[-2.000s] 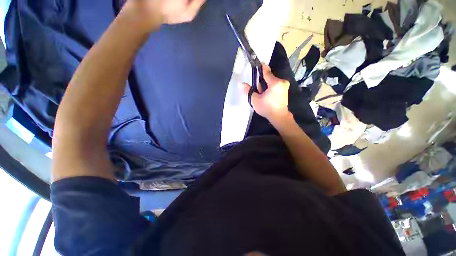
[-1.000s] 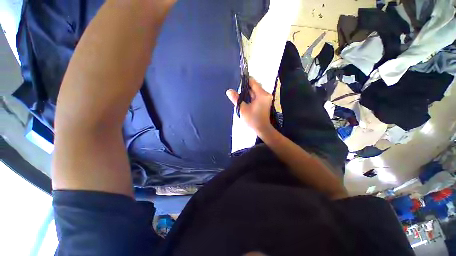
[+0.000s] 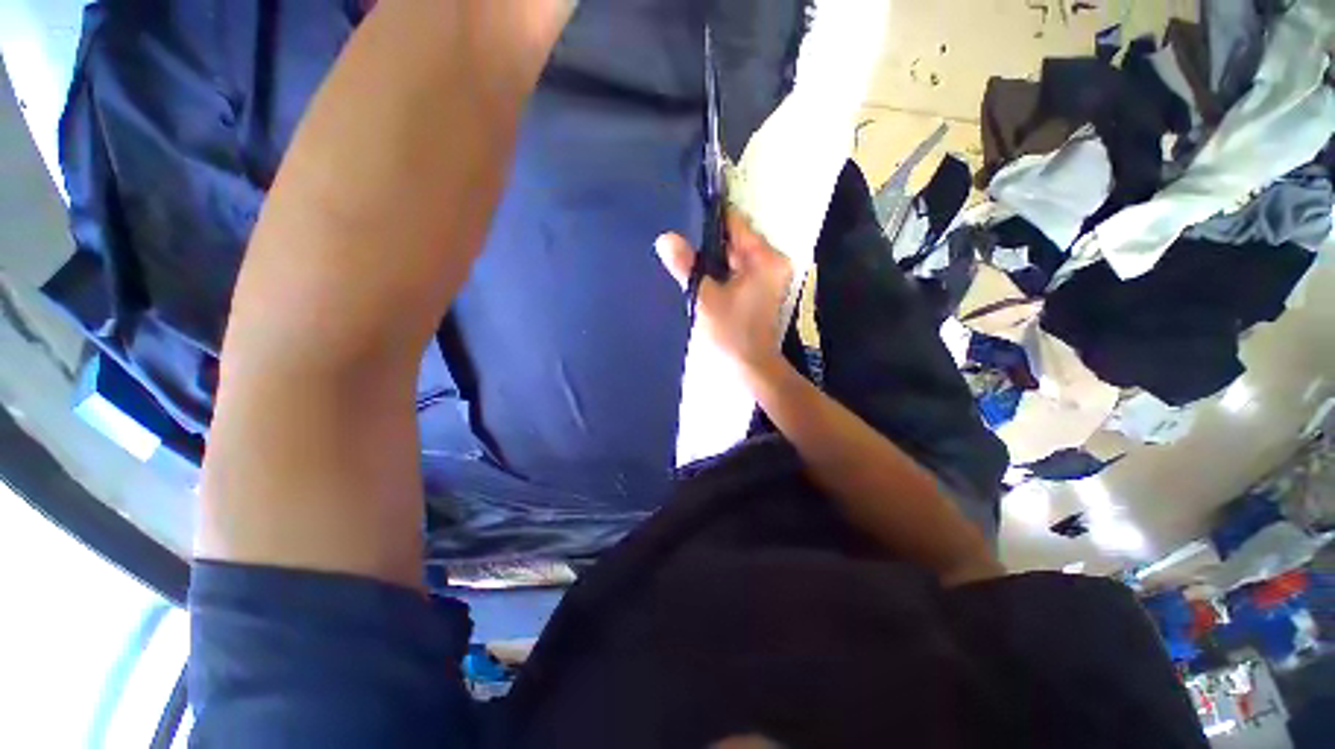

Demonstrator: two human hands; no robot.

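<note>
Dark navy fabric (image 3: 571, 293) covers the table, smooth in the middle and wrinkled at the left and bottom. My right hand (image 3: 744, 293) grips the handles of long black fabric shears (image 3: 715, 183). The shears point up along the right edge of the smooth fabric, beside the white table cover (image 3: 718, 403). Whether cloth lies between the blades cannot be told. My left forearm crosses the fabric toward the top edge of the picture, where my left hand is cut off.
Black, white, grey and brown offcuts (image 3: 1149, 315) lie heaped on the tan floor at the right. Blue and red items (image 3: 1244, 607) are at the lower right. A dark cloth (image 3: 893, 344) hangs beside the table, right of my right hand. The pale blue-grey table rim curves along the left.
The shears have turned from slanting up-left to nearly upright and shifted left against the fabric edge. My left hand, partly visible at the top before, has moved out of the picture.
</note>
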